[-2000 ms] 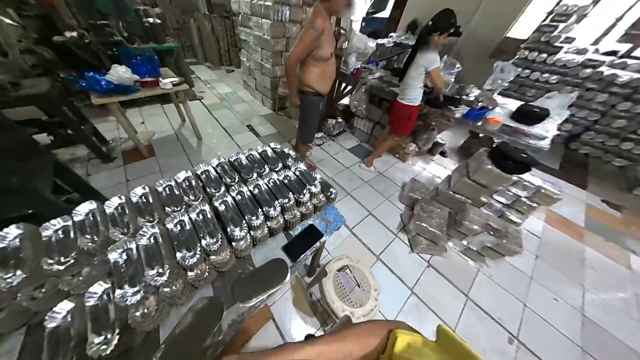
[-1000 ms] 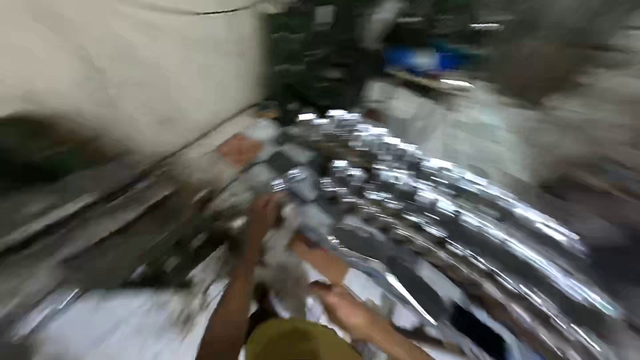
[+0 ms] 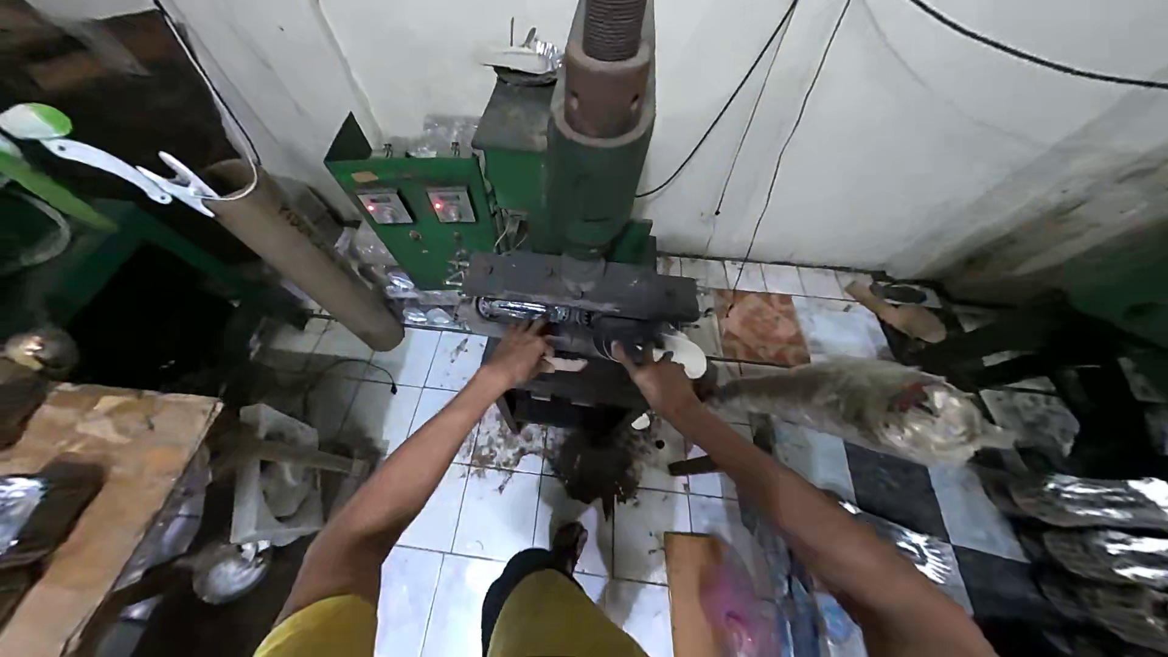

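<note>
A green screw press (image 3: 598, 182) with a dark steel plate (image 3: 584, 285) stands in front of me. Under the plate's left part lies a shiny silver piece (image 3: 511, 311). My left hand (image 3: 520, 354) is at the press bed just below that piece, fingertips near its edge; whether it grips anything is unclear. My right hand (image 3: 657, 379) reaches to a dark block (image 3: 625, 336) at the right of the bed, and its fingers are partly hidden. A pale rounded piece (image 3: 686, 354) sits just right of the right hand.
A green control box (image 3: 411, 219) with two lit dials stands left of the press. A brown cardboard tube (image 3: 301, 260) leans nearby. A plastic-wrapped roll (image 3: 849, 406) lies at right, above silver-wrapped stacks (image 3: 1095, 538). A wooden table (image 3: 119, 456) is at lower left. Dark debris (image 3: 598, 465) covers floor tiles.
The view has swung from the rows of silver pieces and two people to the press. Both my hands are now at the press bed.
</note>
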